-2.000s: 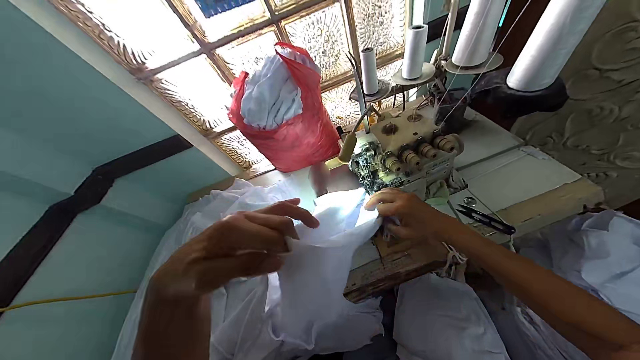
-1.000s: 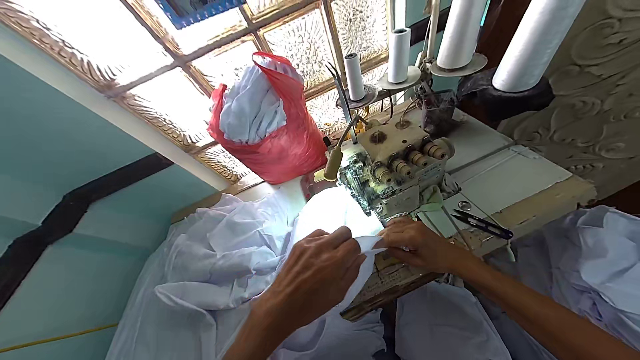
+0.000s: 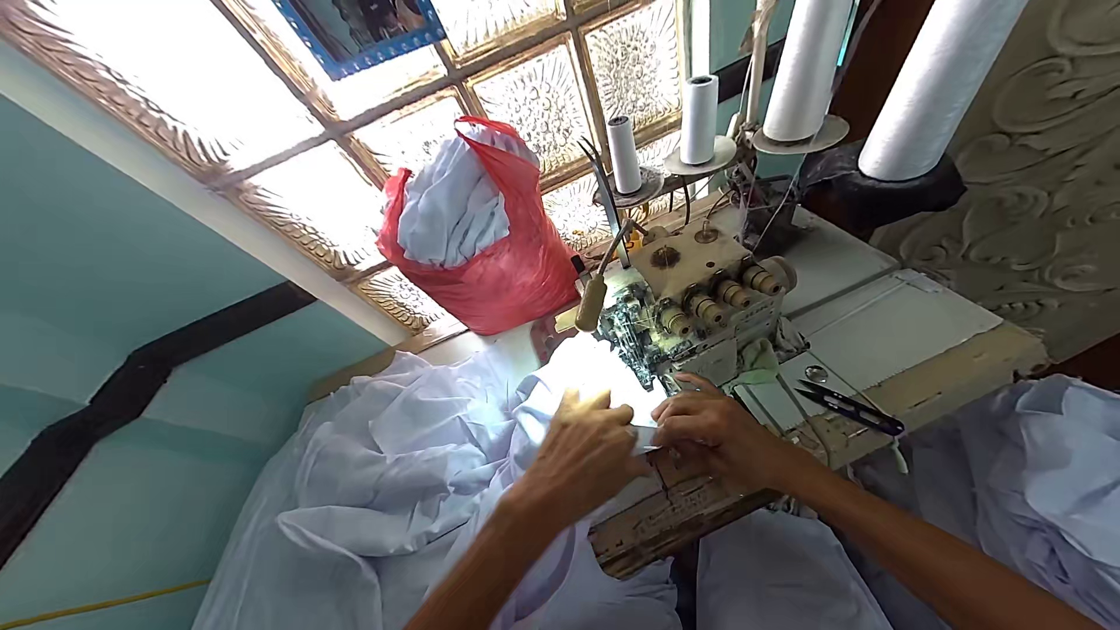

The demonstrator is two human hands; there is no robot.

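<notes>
White fabric [image 3: 420, 455] lies in folds over the left of the table and runs under both hands. My left hand [image 3: 591, 442] grips the fabric, its fingers in the machine's bright light. Just right of it, my right hand [image 3: 713, 433] pinches the fabric's edge between thumb and fingers, close to the front of the overlock sewing machine [image 3: 700, 297]. The needle and presser foot are hard to make out in the glare. White thread cones [image 3: 809, 70] stand on the holders behind the machine.
A red plastic bag [image 3: 499, 280] full of white cloth stands behind the fabric, by the window. Black thread snips [image 3: 849, 407] lie on the tabletop [image 3: 901, 328] right of the machine. More white cloth [image 3: 1063, 464] is heaped at the far right. The wooden table edge [image 3: 674, 521] is below my hands.
Two seconds ago my hands held the fabric raised and apart in front of the machine. Now they are lower and close together, with the fabric down beside the machine.
</notes>
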